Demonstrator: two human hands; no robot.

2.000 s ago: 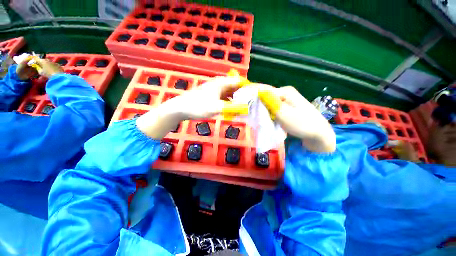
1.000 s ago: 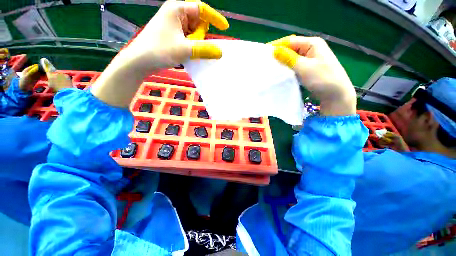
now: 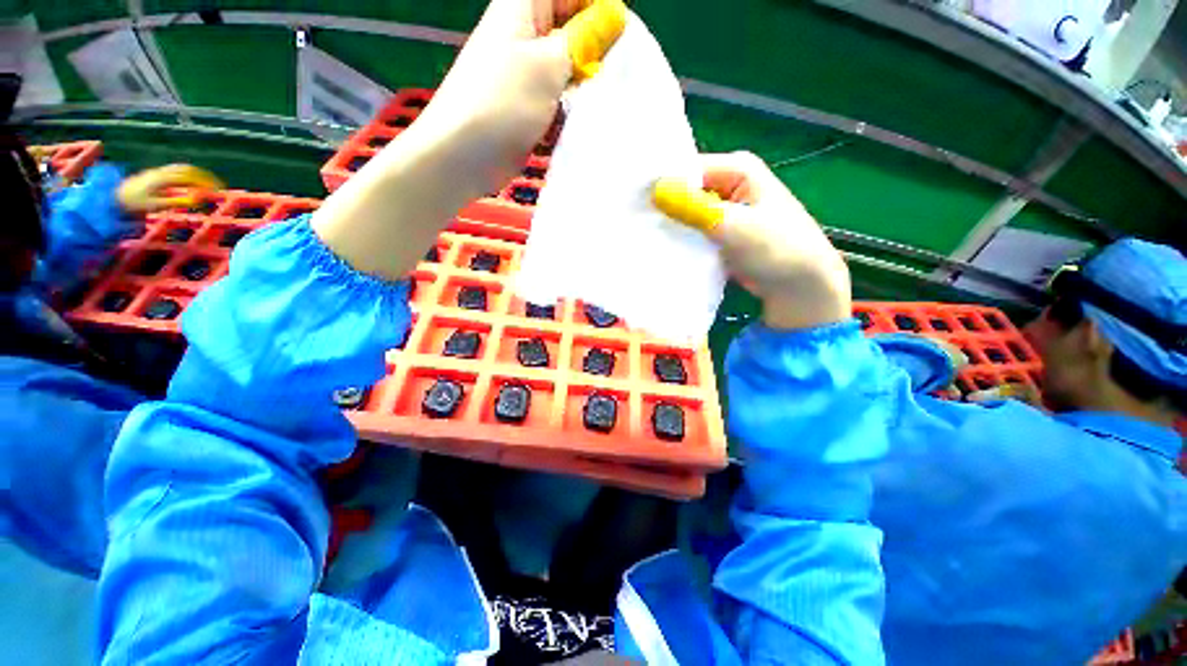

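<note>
A white wiping cloth (image 3: pixel 622 195) hangs opened out above the orange-red foam tray (image 3: pixel 547 444). My left hand (image 3: pixel 534 65), with yellow finger cots, holds its upper corner near the top edge, which cuts off part of the hand. My right hand (image 3: pixel 755 234) pinches the cloth's right side with a yellow-covered thumb, lower than my left hand. Black watch-like housings (image 3: pixel 512 402) sit one per pocket in the tray. The cloth and my left arm hide some pockets.
More filled foam trays (image 3: pixel 378 137) are piled behind the working tray. A person in blue sits on the right (image 3: pixel 1041 481) beside another tray (image 3: pixel 957 325). A neighbour's hand (image 3: pixel 169 189) is over a tray (image 3: pixel 156 267) on the left. Rails run behind the bench.
The cloth, bunched between both hands two seconds ago, was spread wide and now hangs more upright. Since the last frame my left hand has moved right and up, my right hand left and down.
</note>
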